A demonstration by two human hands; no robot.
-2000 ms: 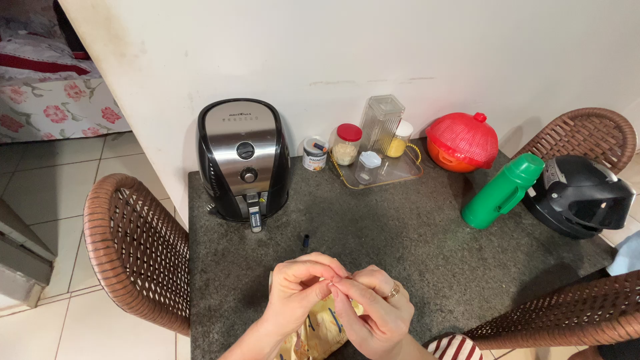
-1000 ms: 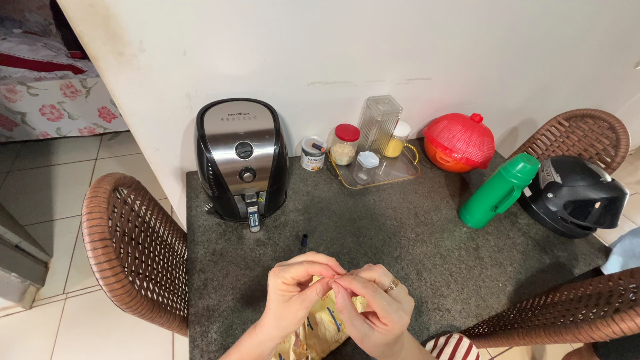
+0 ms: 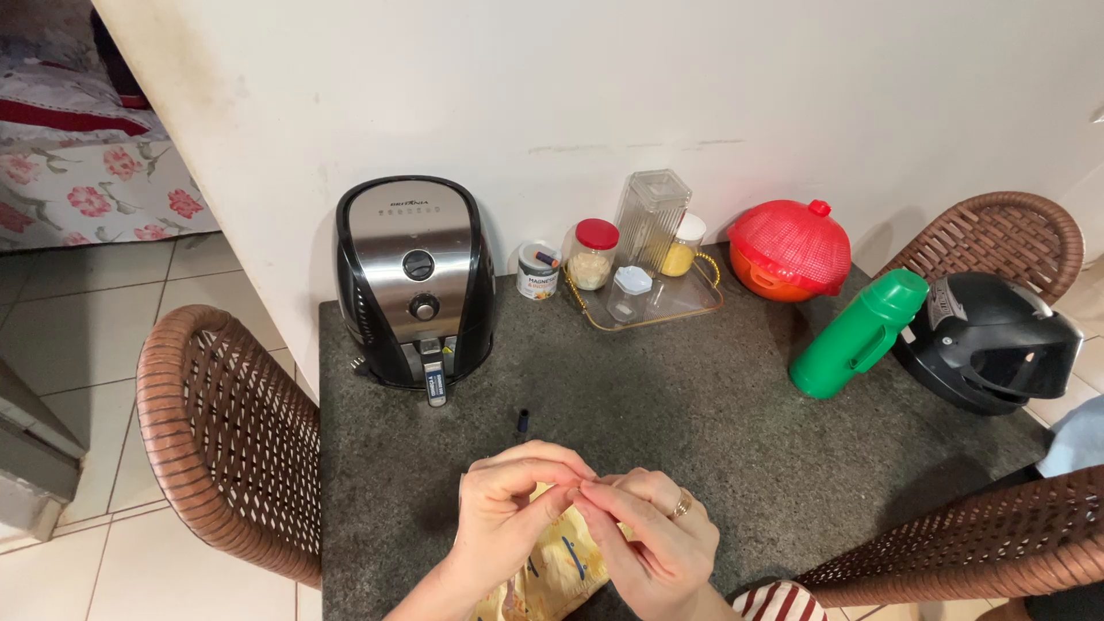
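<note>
Near the front of the dark stone-look table, my left hand point(image 3: 522, 509) and my right hand point(image 3: 651, 539) meet, thumbs and forefingers pinched tip to tip. Whatever may be between the fingertips is too small or hidden to make out. A gold-coloured ring circles a finger of my right hand. Beneath both hands lies a yellow printed fabric or wrapper point(image 3: 561, 561) with blue marks, partly covered by them. A small dark cylinder point(image 3: 523, 420), possibly a thread spool or cap, stands on the table just beyond my left hand.
An air fryer point(image 3: 414, 276) stands at the back left. Beside it are a labelled tin point(image 3: 538, 280), a tray point(image 3: 617, 326) with jars, and a red-lidded bowl point(image 3: 789, 254). A green thermos point(image 3: 854, 336) and black helmet point(image 3: 992, 345) stand at right. Wicker chairs point(image 3: 228, 448) surround the table.
</note>
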